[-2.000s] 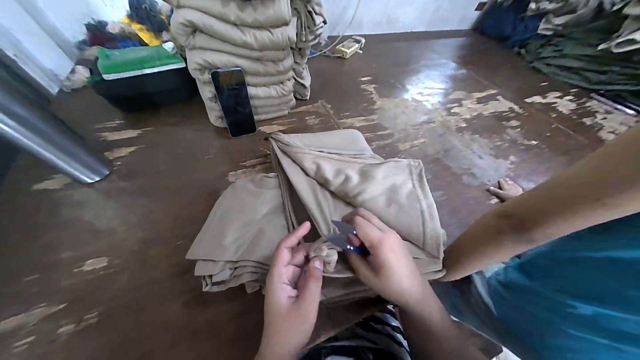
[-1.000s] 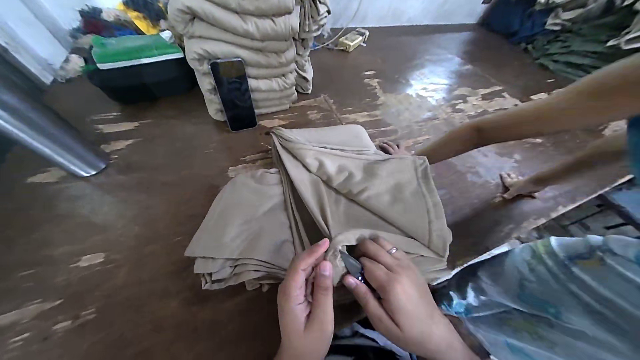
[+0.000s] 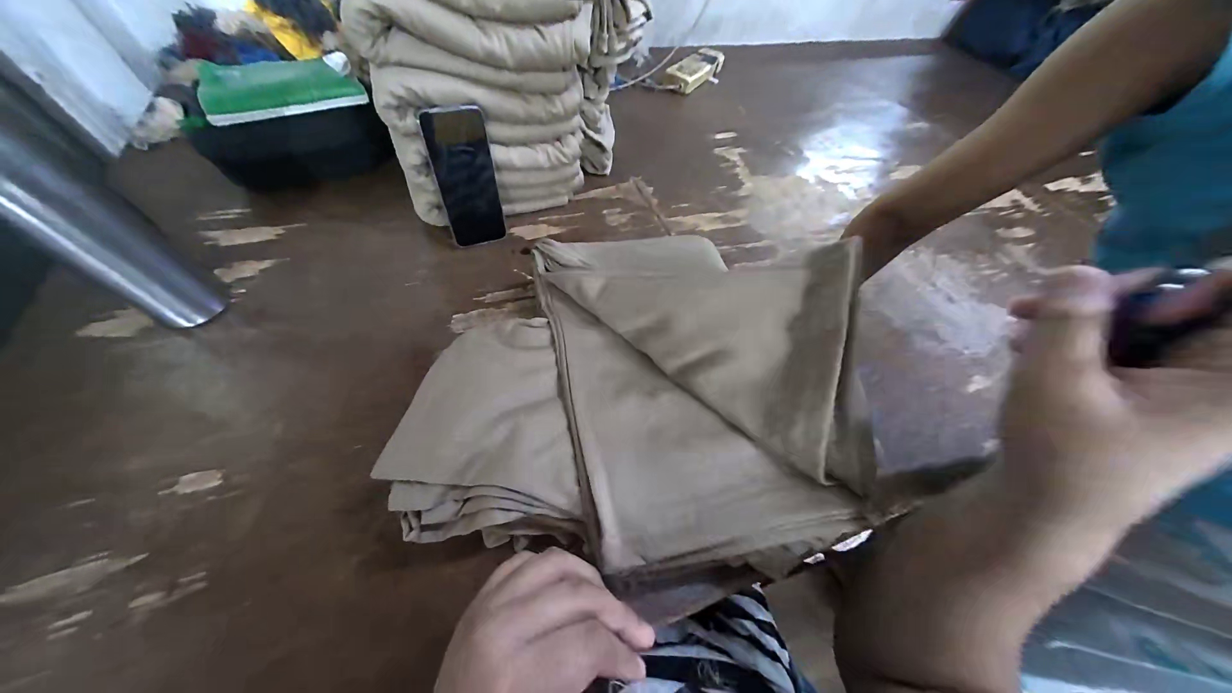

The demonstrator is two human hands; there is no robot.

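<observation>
A stack of folded tan cloth pieces (image 3: pixel 674 462) lies on the brown worn surface, its top piece folded back at the upper right. At the stack's lower edge is my left hand (image 3: pixel 553 626), fingers curled; whether cloth is pinched beneath them is hidden. My right hand (image 3: pixel 1116 385) is raised at the right, away from the cloth and blurred. It is closed around a dark small cutting tool (image 3: pixel 1150 318) with a shiny metal part; the blades cannot be made out. Another person's arm (image 3: pixel 1001 159) reaches to the folded-back cloth, the hand mostly hidden behind it.
A smartphone (image 3: pixel 462 175) leans on a tall stack of folded tan cloth (image 3: pixel 491 58). Left of it stands a black tub (image 3: pixel 289 144) with a green-and-white item on top. A metal tube (image 3: pixel 125 241) juts in from the left. A yellowish box (image 3: pixel 693 71) with a cord lies near the wall.
My right hand has moved from the cloth to the right with the tool. My left hand has let go of the gathered cloth edge and moved lower. The top cloth now lies flatter, its corner folded back.
</observation>
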